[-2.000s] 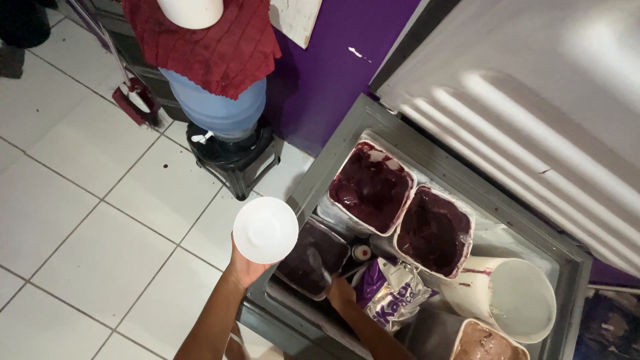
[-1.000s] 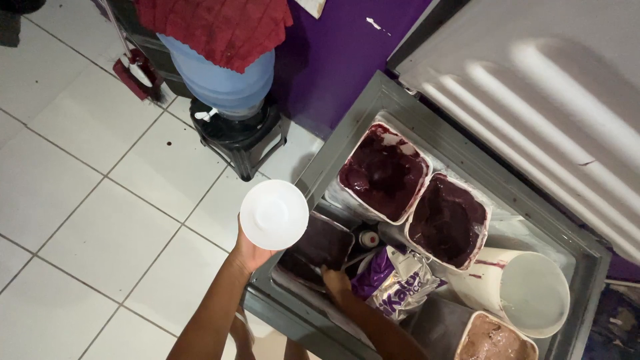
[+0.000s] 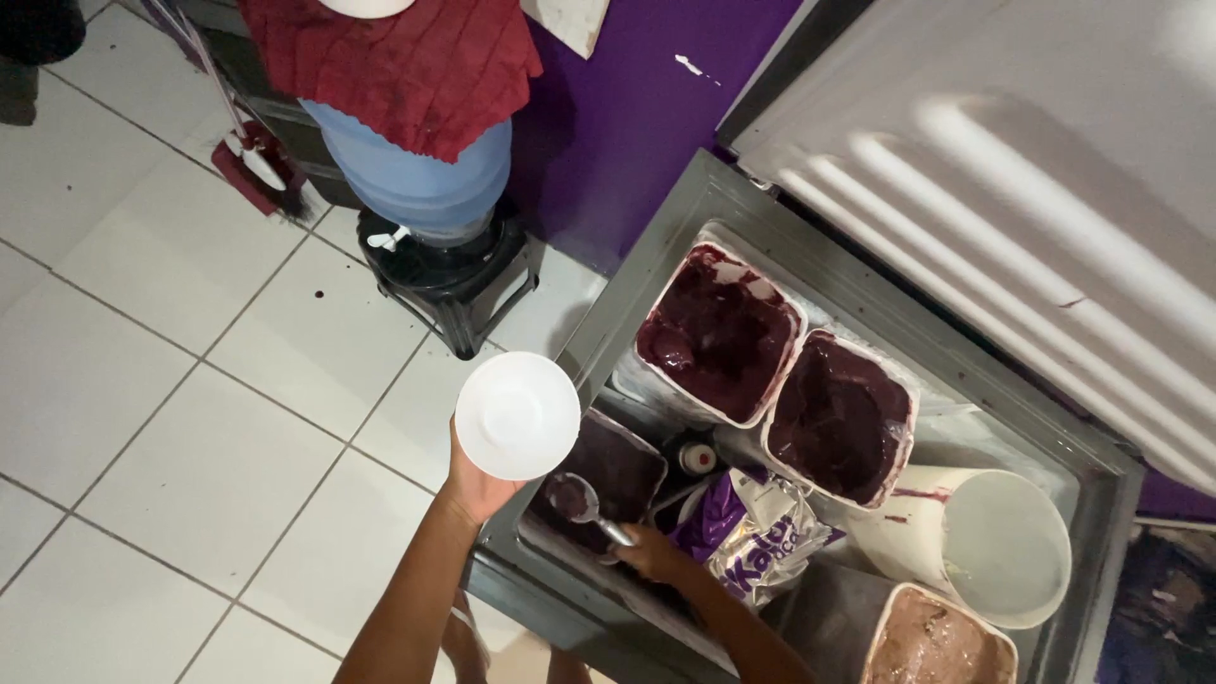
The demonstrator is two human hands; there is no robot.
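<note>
My left hand [image 3: 480, 484] holds an empty white bowl [image 3: 518, 415] over the front rim of an open chest freezer. In my right hand [image 3: 651, 553] is a metal scoop [image 3: 574, 498] with some dark purple frozen açaí in its round head. The scoop is just above a deep tub of dark açaí [image 3: 613, 464] at the freezer's left. Two more tubs, one of açaí [image 3: 725, 332] and another beside it [image 3: 840, 418], stand farther back. A silver and purple bag [image 3: 760, 537] lies right of my right hand.
A tilted white bucket [image 3: 1007, 546] and a tub of light brown ice cream [image 3: 939, 638] fill the freezer's right side. Its ribbed lid [image 3: 997, 190] stands raised. Left are a blue water jug [image 3: 418, 180] on a black stand [image 3: 451, 275] and a broom [image 3: 261, 171].
The scoop, low in the left tub before, now shows higher with dark açaí in its head. My left hand keeps holding the bowl.
</note>
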